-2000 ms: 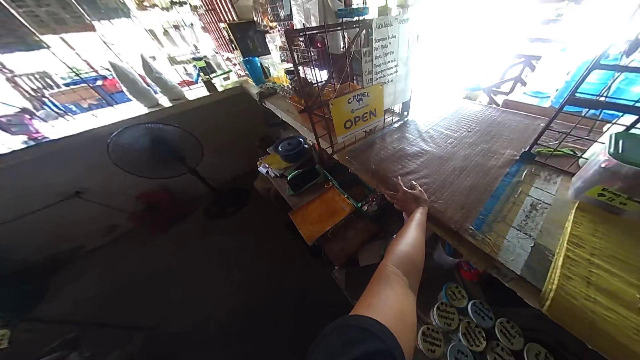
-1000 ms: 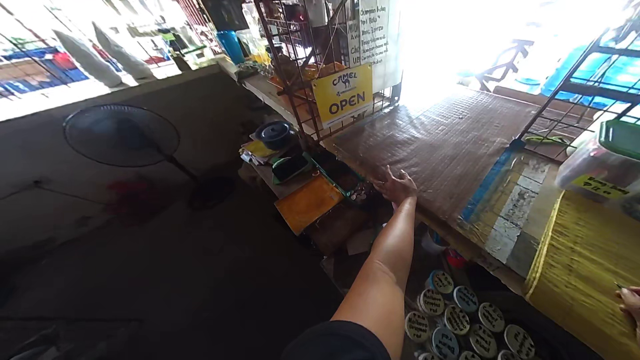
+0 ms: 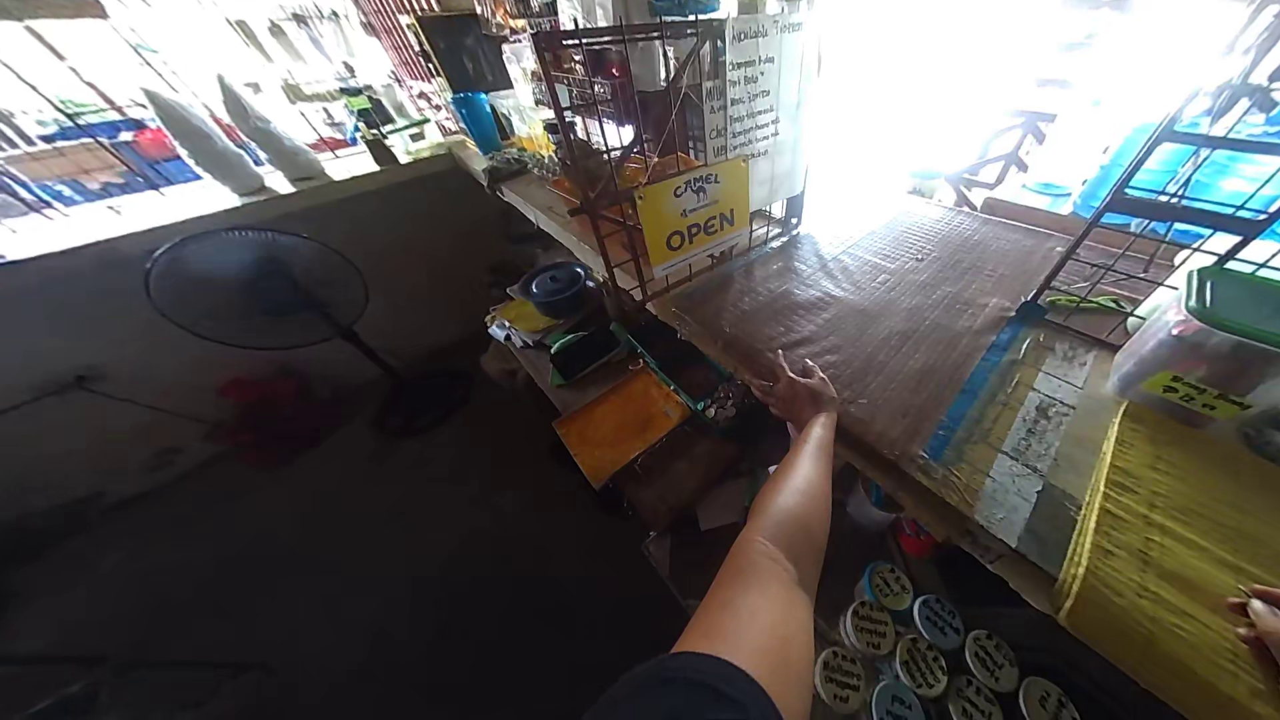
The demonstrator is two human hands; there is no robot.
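Note:
My left hand (image 3: 800, 392) reaches forward to the near edge of the counter with a brown plastic cover (image 3: 900, 290), fingers spread, nothing seen in it. Just left of it, loose coins (image 3: 720, 405) lie in a dark green-edged tray (image 3: 680, 360). An orange-brown board (image 3: 622, 425) lies left of the tray. At the right edge of the view, part of my right hand (image 3: 1262, 620) shows over a yellow woven mat (image 3: 1180, 560). Its fingertips seem to pinch something small and thin; most of the hand is out of view.
A wire grille with a yellow sign (image 3: 695, 218) stands behind the counter's left end. A lidded plastic tub (image 3: 1200, 350) sits at right by a metal rack (image 3: 1160, 210). Below the counter are several round-lidded jars (image 3: 920, 665). A black pot (image 3: 558, 290) and a standing fan (image 3: 258, 288) are left.
My right hand, not seen two seconds ago, has come in at the right edge over the yellow mat. My left hand stays at the counter's edge.

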